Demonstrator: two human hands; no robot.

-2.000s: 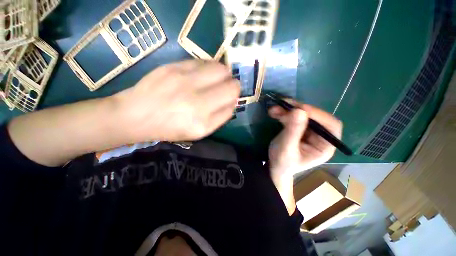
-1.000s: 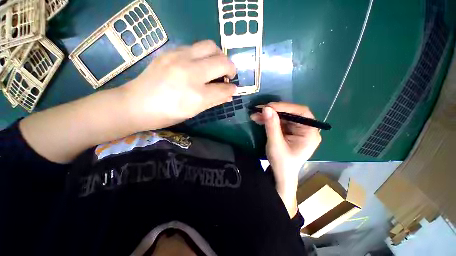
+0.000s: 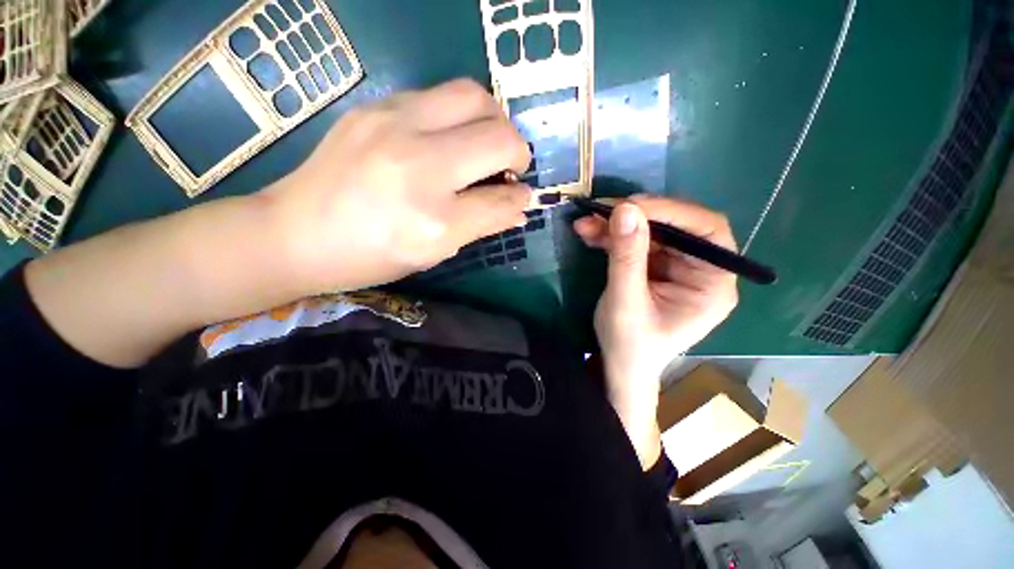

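My left hand (image 3: pixel 389 183) holds the lower left edge of a cream front housing (image 3: pixel 540 80), with its fingertips at the end below the screen window. The housing lies over a clear shiny sheet (image 3: pixel 632 133). My right hand (image 3: pixel 667 261) holds black tweezers (image 3: pixel 701 247). Their tip touches or nearly touches the housing's near end, where a small dark piece shows. The dark pad grid (image 3: pixel 489 253) lies between the housing and my shirt, partly under my left hand. My left fingers hide part of the housing's edge.
Another cream housing (image 3: pixel 247 91) lies above my left forearm. Overlapping loose housings (image 3: pixel 45 145) are at the far left. A thin pale line (image 3: pixel 803 128) and a long dark pad sheet (image 3: pixel 914 206) lie to the right. An open cardboard box (image 3: pixel 723 439) stands below the bench edge.
The housing first lay tilted, and another frame beside it is gone from there. The tweezers' tip has moved from beside the pad grid up to the housing's near end. My left hand still holds the housing.
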